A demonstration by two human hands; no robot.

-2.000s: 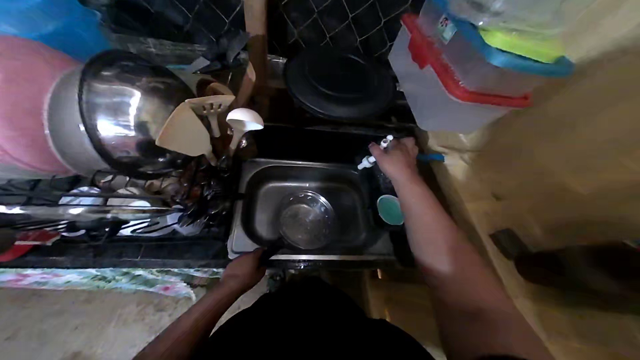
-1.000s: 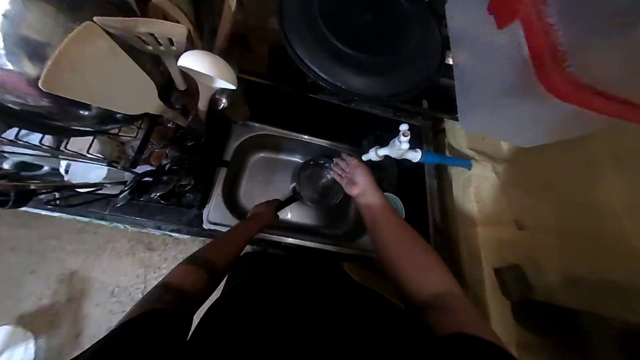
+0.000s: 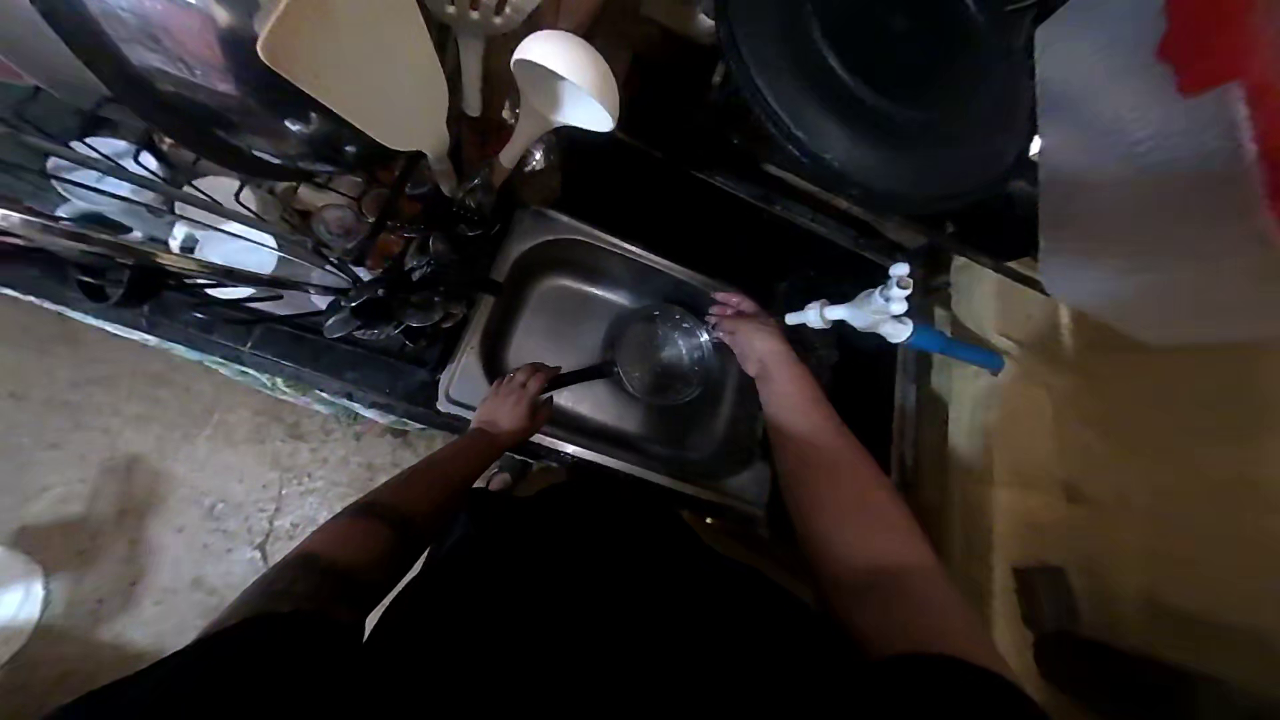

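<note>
My left hand (image 3: 513, 403) is closed around the black handle of a round pan (image 3: 662, 355), which looks shiny and seems to hold water. The pan is over the stainless steel sink basin (image 3: 560, 300). At the pan's right rim is my right hand (image 3: 742, 325), its fingers touching or very near the edge; whether it grips the rim cannot be told. Just right of that hand, a white plastic faucet (image 3: 865, 310) juts out on a blue pipe (image 3: 955, 348).
Left of the sink, a wire dish rack (image 3: 170, 260) holds cups and cutlery. Behind it stand a white ladle (image 3: 565, 80) and a beige spatula (image 3: 360, 75). A large black round lid or pan (image 3: 880, 90) lies behind the sink, beside a translucent plastic container (image 3: 1130, 190).
My right hand has moved from the faucet, where it was two seconds ago, to the pan's right side. My left hand has stayed at the handle. The view has moved closer and tilted.
</note>
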